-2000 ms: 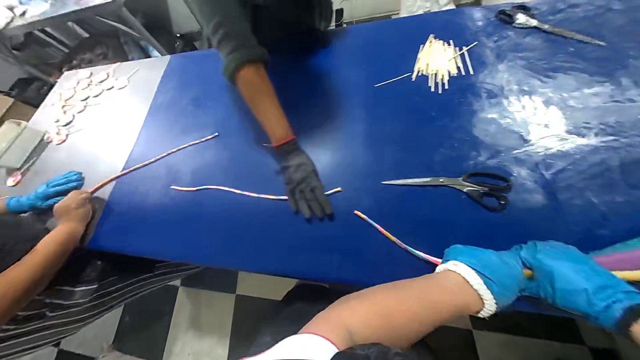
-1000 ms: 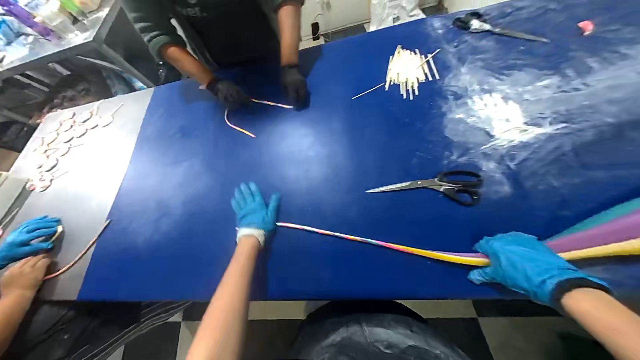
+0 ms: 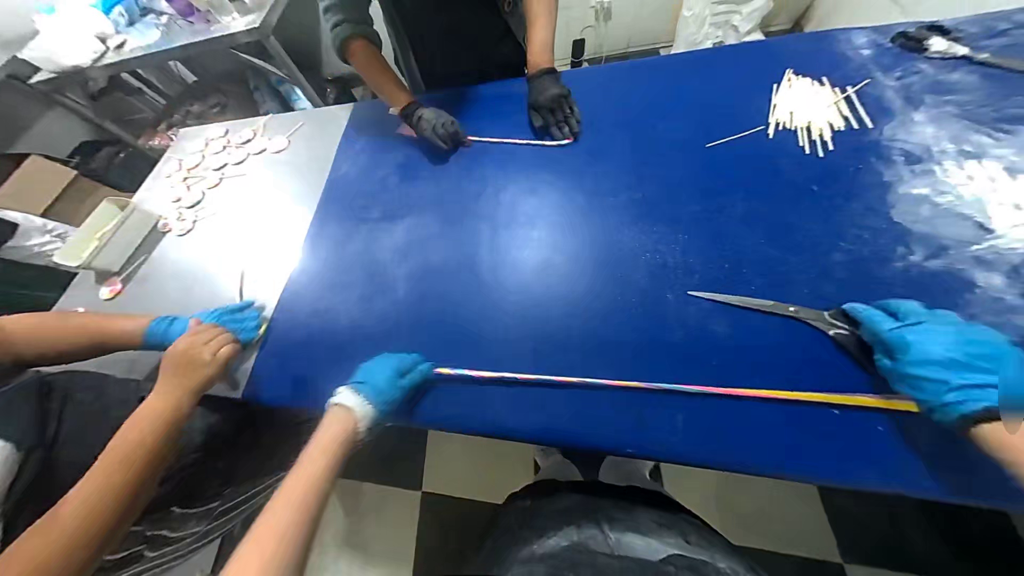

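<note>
My left hand (image 3: 390, 384), in a blue glove, is closed on the thin left end of a multicoloured candy rope (image 3: 640, 385). The rope lies nearly straight along the near edge of the blue table. At its yellow right end is my right hand (image 3: 932, 360), also blue-gloved, with its fingers around the black handles of large scissors (image 3: 788, 310). The blades point left over the table. How the right hand meets the rope's end is partly hidden by the glove.
White sticks (image 3: 812, 108) lie in a pile near white powder (image 3: 984, 192). Across the table a co-worker's black-gloved hands (image 3: 494, 120) touch a short candy rope (image 3: 520, 142). Round lollipops (image 3: 216, 152) and another person's hands (image 3: 212, 336) are on the metal surface at left.
My right hand has moved onto the scissors, which lay untouched before. The rope between my hands now lies along the table's near edge. The co-worker's short rope has been straightened.
</note>
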